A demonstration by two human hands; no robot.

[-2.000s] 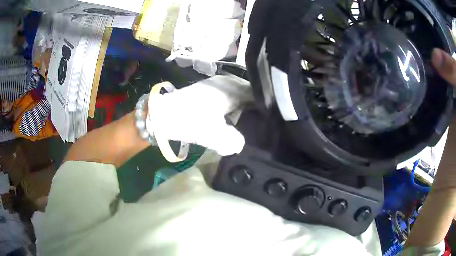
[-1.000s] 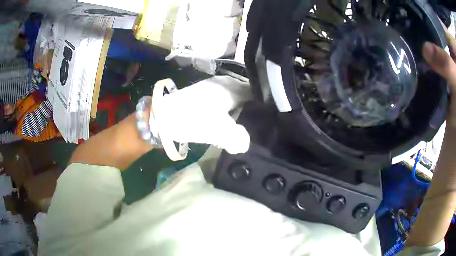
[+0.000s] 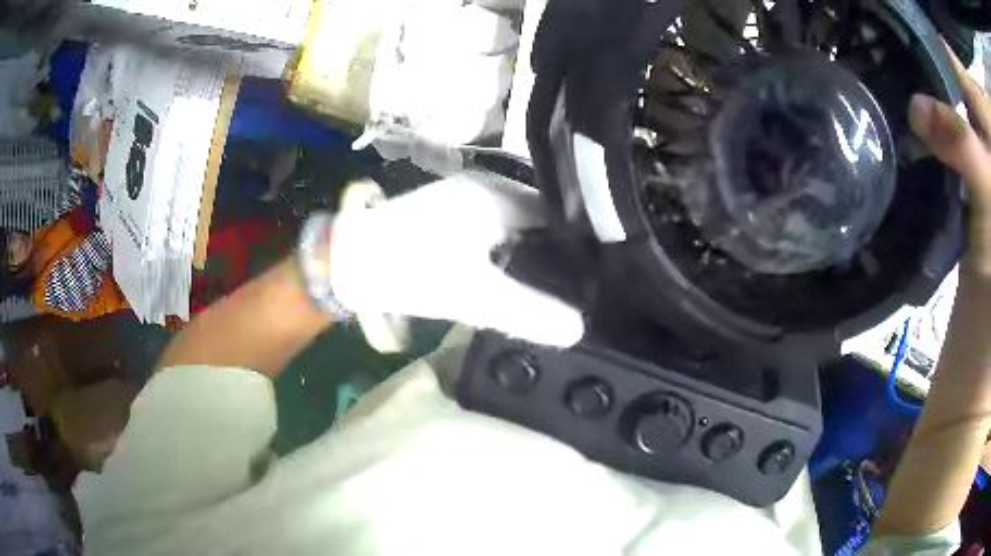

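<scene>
A black fan unit stands close in front of me, tilted in view. Its round fan head (image 3: 652, 234) has a clear dome (image 3: 804, 163) at the centre and a white segment on the ring. Its control panel (image 3: 625, 407) with a row of round knobs faces me. My left hand (image 3: 446, 255), in a white glove, lies at the left side between head and base, its thumb over the base's top; its other fingertips are hidden behind the fan. My bare right hand (image 3: 951, 130) holds the right rim of the fan head, thumb on the front.
A stack of printed white cartons (image 3: 158, 179) stands at the left. A yellowish box (image 3: 339, 65) and white wrapped material (image 3: 446, 81) lie behind the gloved hand. An orange item (image 3: 76, 266) is at far left. A blue cord (image 3: 900, 364) hangs at the right.
The fan has shifted slightly left in view. My left thumb has moved right along the base's top. My right hand has stayed on the rim.
</scene>
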